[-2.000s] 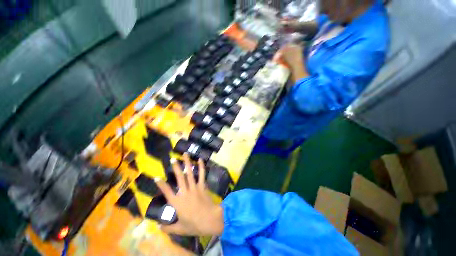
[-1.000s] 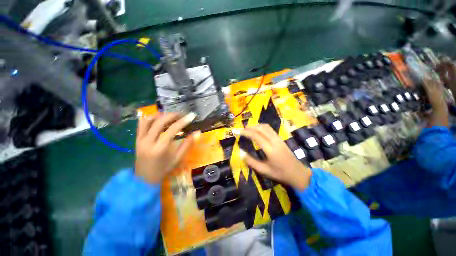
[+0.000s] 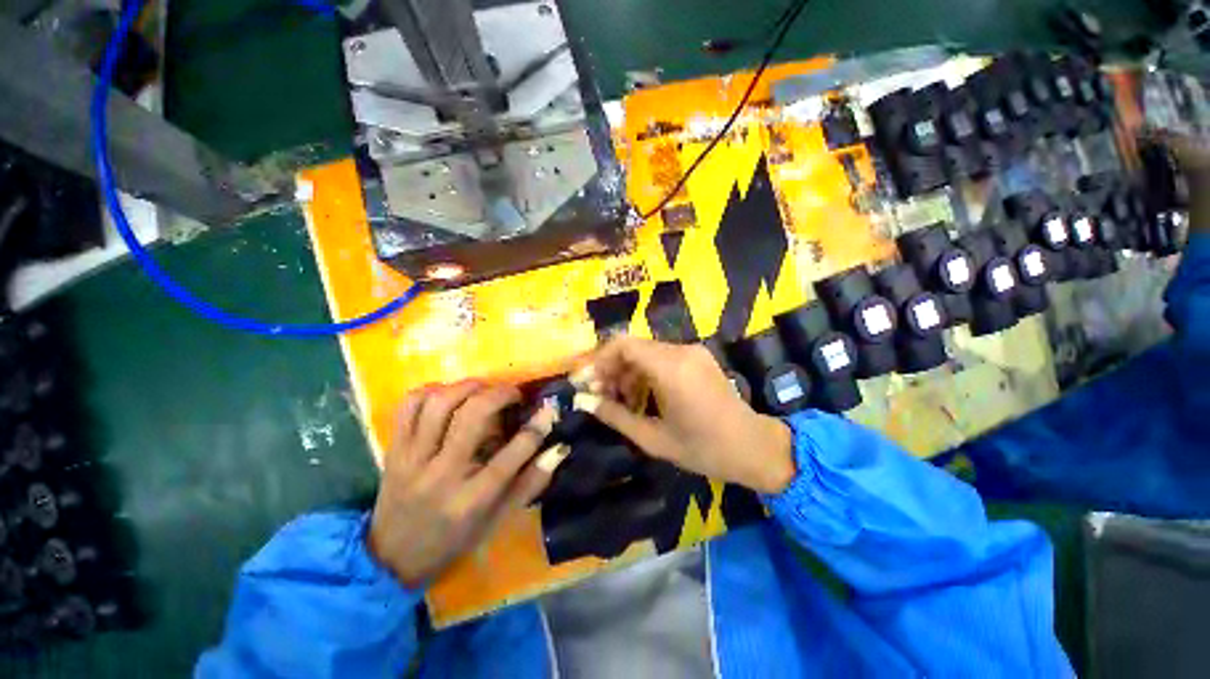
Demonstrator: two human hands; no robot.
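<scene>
A black housing [image 3: 563, 398] lies near the board's front, between my hands and largely covered by them. My left hand [image 3: 458, 471] holds it from the left, with pale-tipped fingers at its middle. My right hand [image 3: 683, 405] has its thumb and index finger close together on its upper right side. A small pale spot shows between the fingertips; whether it is a separate white piece cannot be told. More black housings [image 3: 610, 501] lie just below my hands, partly hidden.
The metal fixture [image 3: 491, 159] stands behind my hands, with a blue hose [image 3: 126, 239] looping left. Housings with white squares [image 3: 876, 318] run right on the orange-yellow board [image 3: 465, 332]; another dark row [image 3: 982, 126] lies behind them. Another person's blue sleeve [image 3: 1115, 425] is at right.
The view has swung back from the right-hand rows and moved closer to the board. My hands, apart a second ago, have come together over a black housing.
</scene>
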